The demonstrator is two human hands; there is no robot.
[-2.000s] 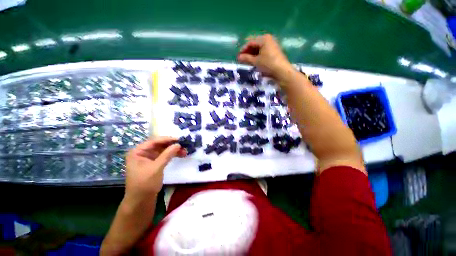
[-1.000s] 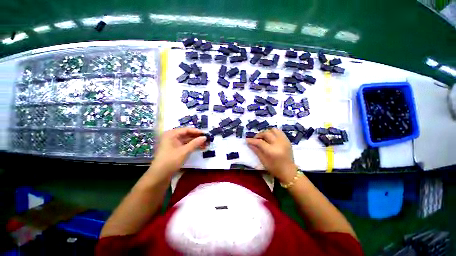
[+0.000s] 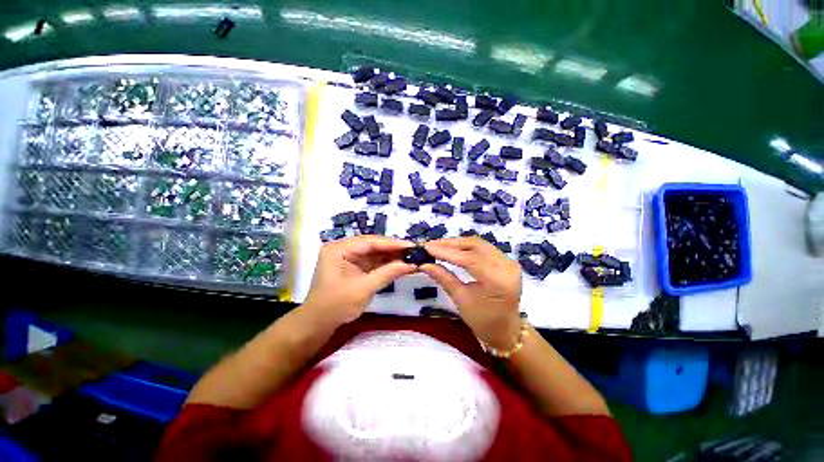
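Observation:
A small black housing (image 3: 418, 255) is pinched between the fingertips of both hands, above the near side of the white bench. My left hand (image 3: 354, 275) grips its left side. My right hand (image 3: 481, 281) grips its right side; the wrist wears a beaded bracelet. Whether a circuit board is in it cannot be told. Clusters of black units (image 3: 437, 198) lie in rows just beyond the hands. A loose black piece (image 3: 426, 293) lies on the bench between the hands and my body; another is partly hidden by my left hand.
The clear compartment tray (image 3: 301, 180) of green and silver pieces is at the left, beside yellow tape (image 3: 312, 117). A blue bin (image 3: 743, 236) of black parts stands at the right. The green conveyor (image 3: 343, 45) runs beyond the bench, with two black pieces on it.
My right hand has come back from the conveyor side to the near bench. Since a second ago both hands have come together at one black piece. The view has also shifted.

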